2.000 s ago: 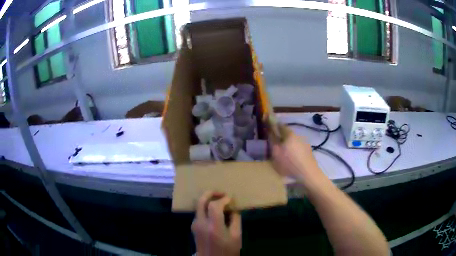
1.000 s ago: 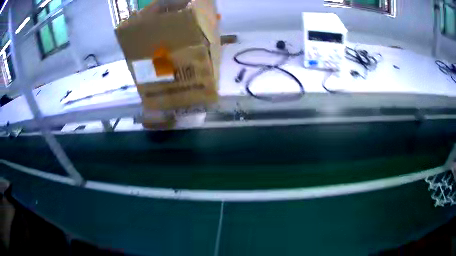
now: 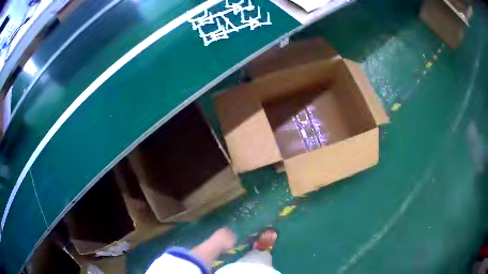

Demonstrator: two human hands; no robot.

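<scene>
A large open brown carton [image 3: 332, 166] stands on the green floor, its flaps folded out. Shiny tape strips show on its inner bottom, and no parts are visible inside. My left hand [image 3: 222, 239] is small and blurred at the bottom, below a white sleeve with a blue edge. It is to the lower left of the carton, not touching it; its fingers cannot be made out. My right hand is not in view.
Other open cartons stand partly under the green bench [image 3: 123, 96], one [image 3: 214, 198] beside the large carton; their insides are dark. Another carton [image 3: 444, 21] is at upper right. Yellow floor marks [image 3: 288, 210] run past the cartons. A foot [image 3: 266, 240] shows at the bottom.
The view has swung from the bench and power supply down to the floor cartons. The carton of white parts, held by both hands earlier and then seen at the bench, is out of view.
</scene>
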